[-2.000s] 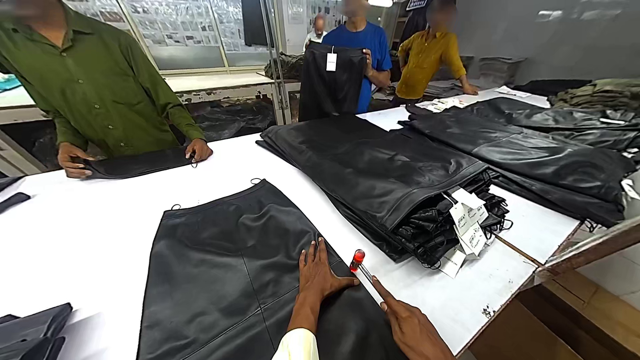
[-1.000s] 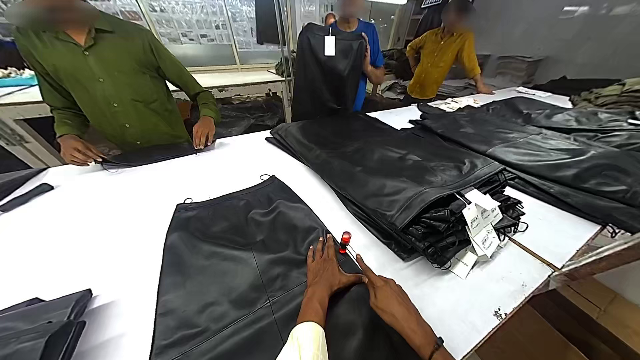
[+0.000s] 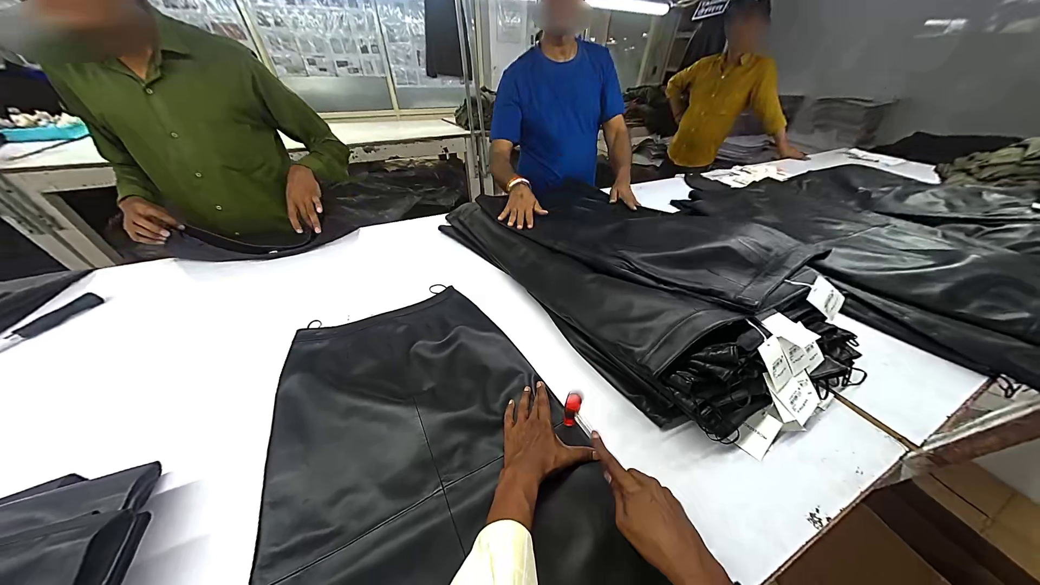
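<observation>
A black leather skirt [image 3: 382, 422] lies flat before me, its waistband with two thin loops at the far end. Flat on its right part, with fingers spread, rests my left hand [image 3: 534, 439]. My right hand [image 3: 650, 512] holds a small hammer [image 3: 574, 409] with a red head and a metal shaft, index finger stretched along it. The red head is at the skirt's right edge, just beyond my left thumb; whether it touches the leather cannot be told. The handle is hidden in my right hand.
A stack of black leather garments [image 3: 650, 301] with white tags [image 3: 792, 390] lies to the right, more garments [image 3: 934, 236] beyond. Folded black pieces [image 3: 73, 520] lie at near left. A person in green [image 3: 203, 138] handles a dark garment; a person in blue [image 3: 561, 114] touches the stack.
The person in blue, who held up a black garment, now has both hands on the stack, where a garment lies on top. My hands stay near the skirt's right edge.
</observation>
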